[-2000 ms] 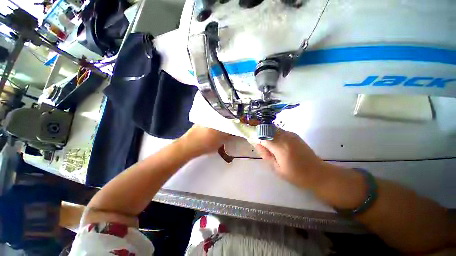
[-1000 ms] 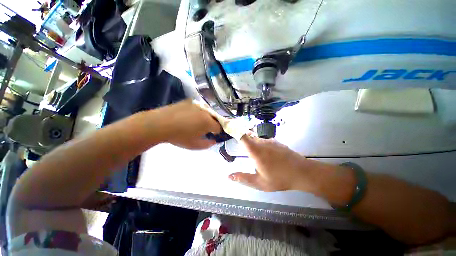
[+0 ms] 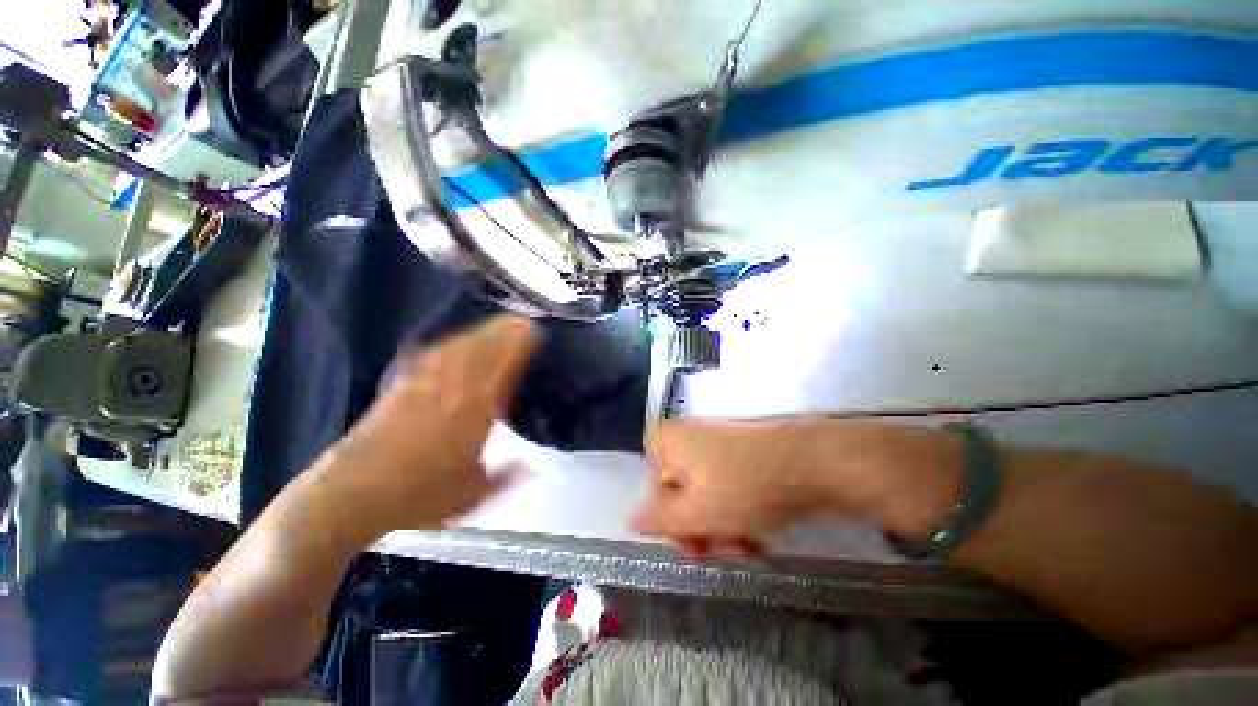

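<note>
The dark navy panel (image 3: 586, 379) lies on the machine bed between my hands and drapes away to the left. A narrow cream strip of cloth (image 3: 661, 386) runs along its right edge, from beside the knurled tension dial (image 3: 694, 348) down to my right hand. My right hand (image 3: 717, 483) is closed at the strip's lower end, near the front edge. My left hand (image 3: 448, 421) is blurred at the panel's left side; its grip cannot be made out. The presser foot and needle are not clearly visible behind the dial and metal guard (image 3: 428, 228).
The white machine head with blue stripe (image 3: 966, 83) fills the upper right. A folded cream piece (image 3: 1083, 241) lies on the bed at right. The ribbed grey front edge (image 3: 552, 555) crosses below my hands. Another machine (image 3: 111, 375) stands at left, with dark cloth (image 3: 255, 83) behind.
Both hands have moved down towards the front edge, my left hand also leftward. The dark panel now spreads between them beside the needle area. The camera view has shifted, so the machine head appears further left.
</note>
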